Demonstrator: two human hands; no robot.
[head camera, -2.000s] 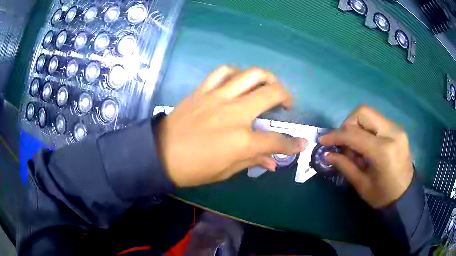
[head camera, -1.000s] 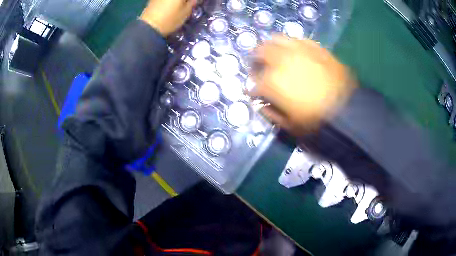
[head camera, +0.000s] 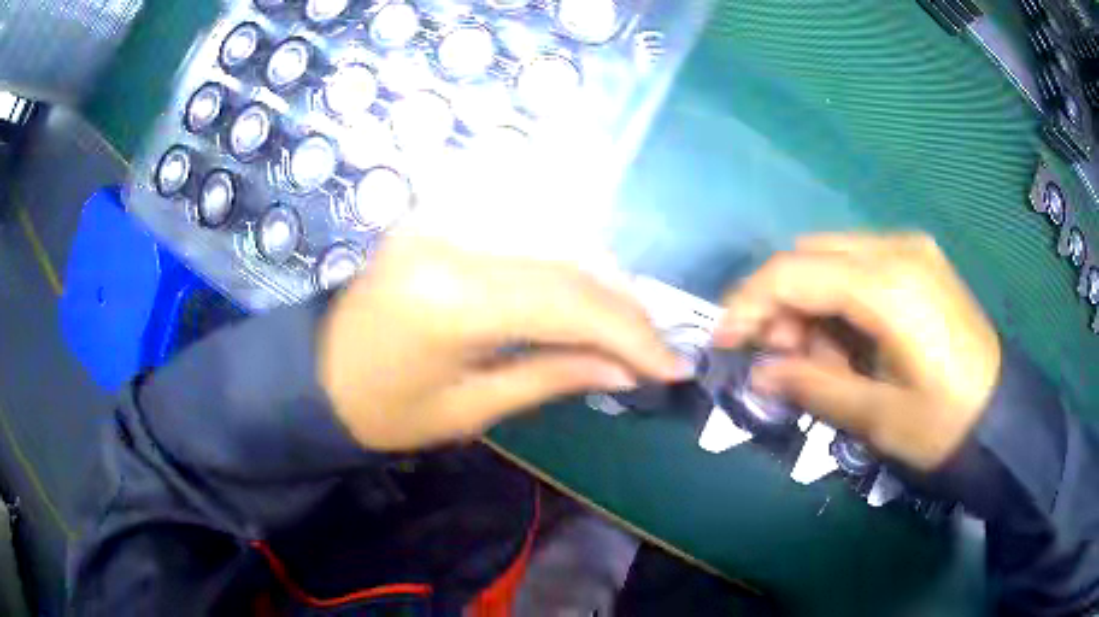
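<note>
A silvery four-hole plate (head camera: 721, 432) lies on the green bench in front of me, its notched edge towards me and partly hidden by my hands. My left hand (head camera: 482, 344) is over its left part, fingertips close together beside a round seat; blur hides whether they hold anything. My right hand (head camera: 874, 344) pinches a dark-ringed round part (head camera: 768, 398) at the plate's middle. Another round part (head camera: 853, 451) sits at the plate's right. A clear blister tray (head camera: 247, 275) with rows of round parts lies at the upper left, glaring strongly.
The green ribbed line surface (head camera: 868, 145) lies beyond the smooth bench. Plates with round parts (head camera: 1073, 245) stand at the far right, near dark strips at the upper right. A blue stool or bin (head camera: 109, 295) is left of the bench, above grey floor with a yellow line.
Both hands have left the tray and come to the plate. The right hand has moved right and down from the tray. The view has also shifted.
</note>
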